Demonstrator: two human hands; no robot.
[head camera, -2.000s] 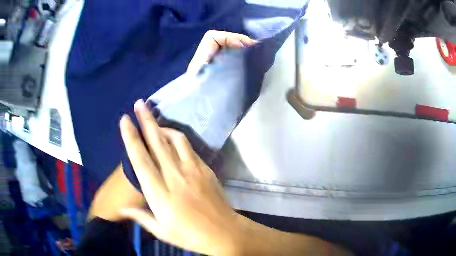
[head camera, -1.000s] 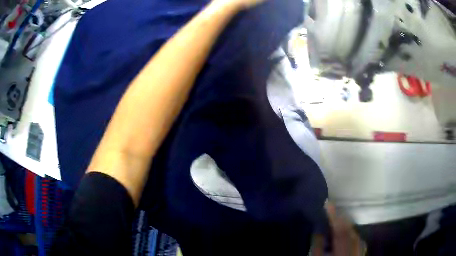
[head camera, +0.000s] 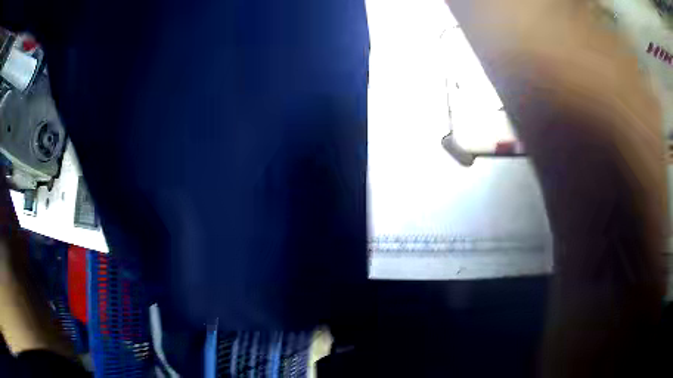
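The navy garment piece (head camera: 243, 162) hangs large and blurred close in front of me, from the top edge down past the table's front edge. Its top is cut off by the picture. The pale lining is not visible. My left forearm shows at the lower left edge, above a black sleeve; my left hand is out of the picture. My right arm is a large blur on the right, running up to the top edge; no right hand or fingers can be made out.
The white machine table (head camera: 457, 207) has a ruler strip and red tape (head camera: 509, 147). The machine head (head camera: 658, 55) is at the upper right. Another grey machine part (head camera: 33, 133) is at left. Blue crates (head camera: 114, 325) and a red crate part (head camera: 77, 284) stand below.
The navy piece has been lifted closer and spread over the centre, baring table to its right. My left arm has swung to the lower left edge. My right arm has risen across the right side.
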